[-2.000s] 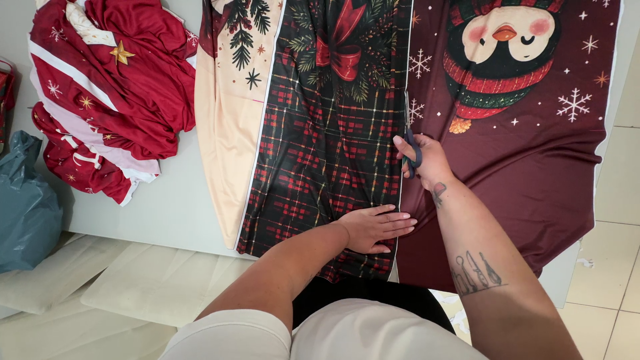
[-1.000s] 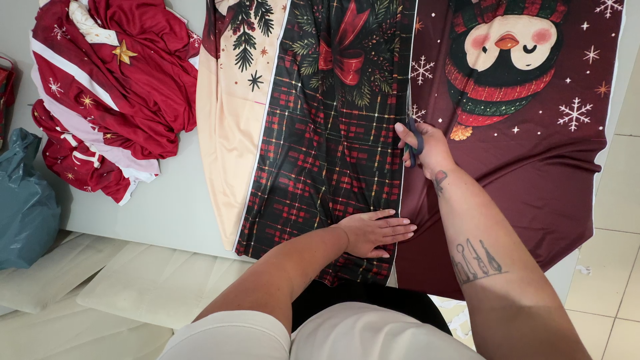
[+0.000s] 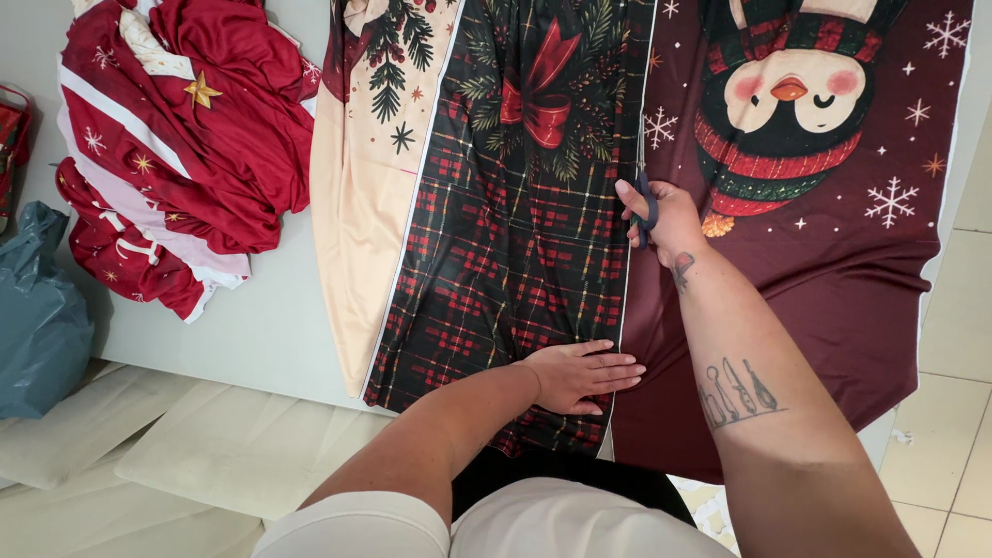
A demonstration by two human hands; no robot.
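Note:
My right hand (image 3: pixel 668 217) holds a pair of dark-handled scissors (image 3: pixel 646 203), whose narrow blades point away from me along the white strip between two printed fabric panels. My left hand (image 3: pixel 583 377) lies flat, fingers spread, on the lower part of the plaid fabric panel (image 3: pixel 496 256) with a red bow print, its fingertips reaching over the strip. Right of the strip spreads a maroon fabric panel (image 3: pixel 775 294) with a penguin and snowflakes. A cream fabric panel (image 3: pixel 364 225) adjoins the plaid one on the left. Whether the scissor blades are apart is unclear.
A crumpled heap of red printed fabric (image 3: pixel 225 147) lies at the left of the pale table (image 3: pixel 263 325). A grey-blue plastic bag (image 3: pixel 39 318) stands at the far left, beside a red item (image 3: pixel 12 147). Beige cushions (image 3: pixel 225 442) are below the table's near edge.
My right hand with the scissors has moved slightly away from me along the strip. My left hand has stayed on the plaid fabric in about the same place.

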